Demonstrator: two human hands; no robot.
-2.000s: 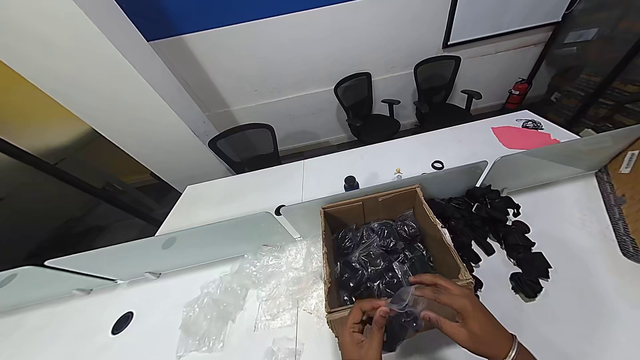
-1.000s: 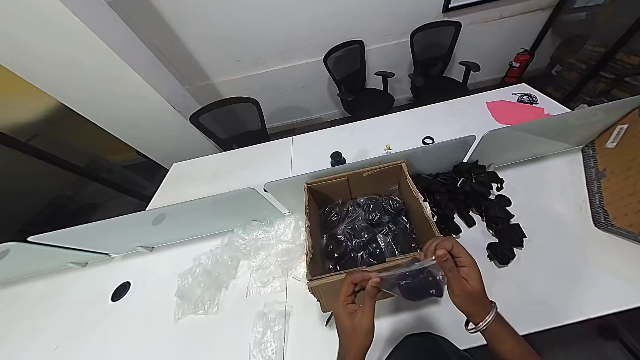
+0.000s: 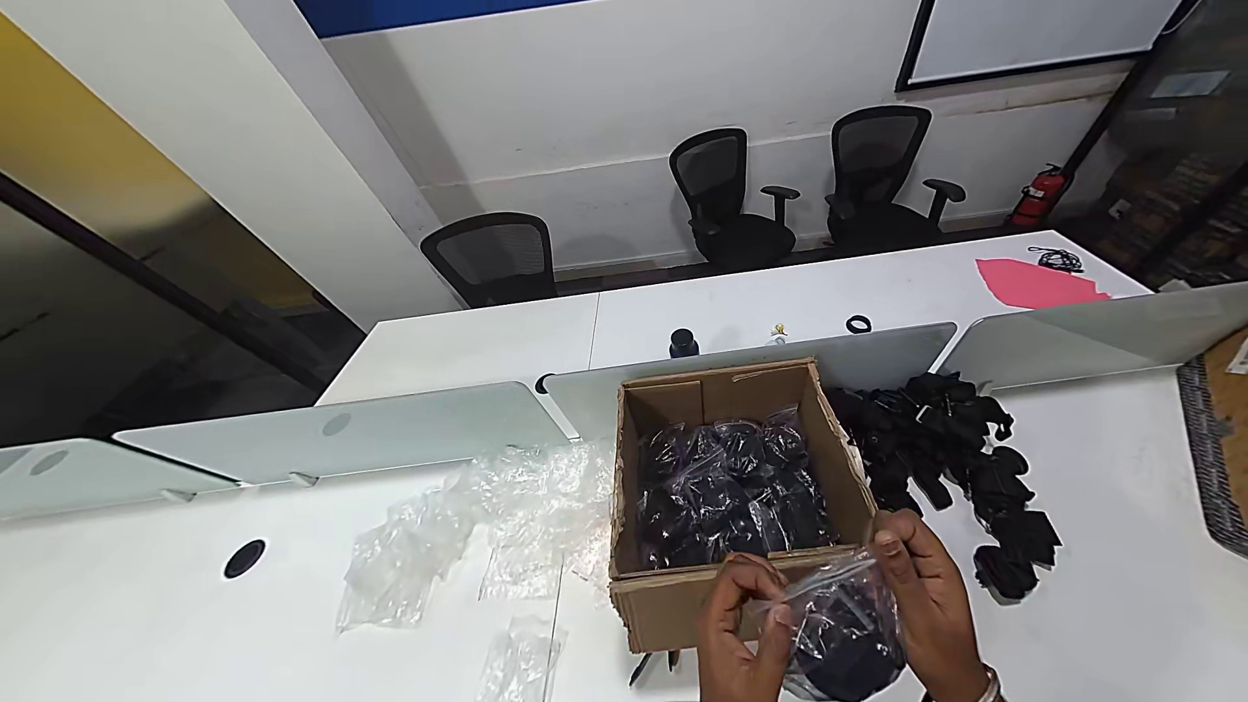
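Both hands hold a clear zip-lock bag (image 3: 846,634) with a dark rolled item inside, just in front of an open cardboard box (image 3: 673,616). My left hand (image 3: 746,629) pinches the bag's left top corner between thumb and fingers. At the right top corner, my right hand (image 3: 926,600) grips the bag's edge. Several bagged black items (image 3: 731,492) fill the box. A pile of black fabric or strap-like items (image 3: 936,439) lies right of the box, and flat clear plastic bags (image 3: 531,507) lie to its left.
Low frosted glass dividers (image 3: 361,434) run behind the box. Beyond them the far table holds a black bottle-like object (image 3: 683,343), a black ring (image 3: 858,324), a pink sheet (image 3: 1038,285) and a coiled black cable (image 3: 1058,259). A brown board-like object (image 3: 1230,429) is at the right edge.
Two seconds ago the bag was over the box's front edge; now it is held in front of the box, with the hands at its top corners.
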